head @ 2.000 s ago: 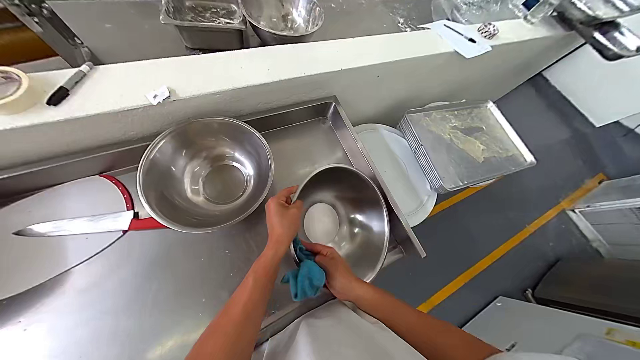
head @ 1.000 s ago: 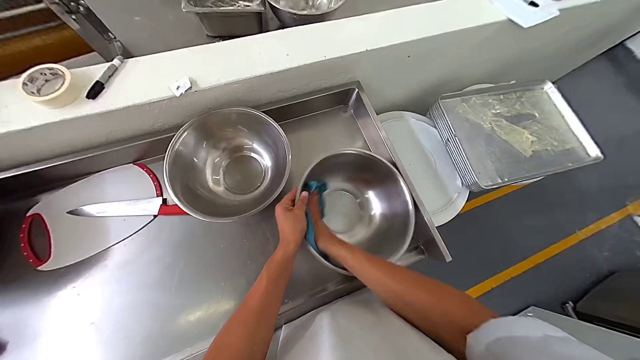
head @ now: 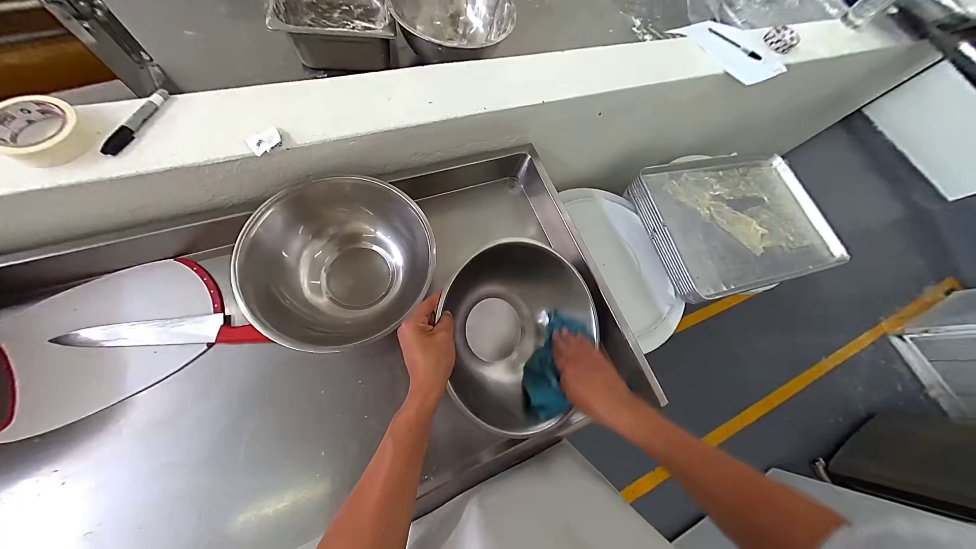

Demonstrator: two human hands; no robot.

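Observation:
My left hand [head: 428, 345] grips the left rim of a stainless steel mixing bowl [head: 492, 389], which is tilted over the steel table [head: 305, 442]. A teal cloth [head: 543, 377] is in my right hand [head: 585, 370], pressed against the inner right wall of that bowl; the hand is slightly blurred. A second steel bowl [head: 335, 263] stands to the left, close to my left hand. A knife [head: 152, 332] with a red handle lies across a white cutting board [head: 99, 374] with red ends, its handle reaching toward the second bowl.
A raised steel edge [head: 602, 290] bounds the table on the right. Beyond it are a white round lid [head: 618, 259] and stacked metal trays [head: 747, 229]. The white ledge [head: 457, 91] behind holds masking tape [head: 34, 130], a marker [head: 136, 122] and paper with a pen [head: 736, 53].
My right hand and the teal cloth have moved from the bowl's left side to its right inner wall. My left hand remains at the left rim.

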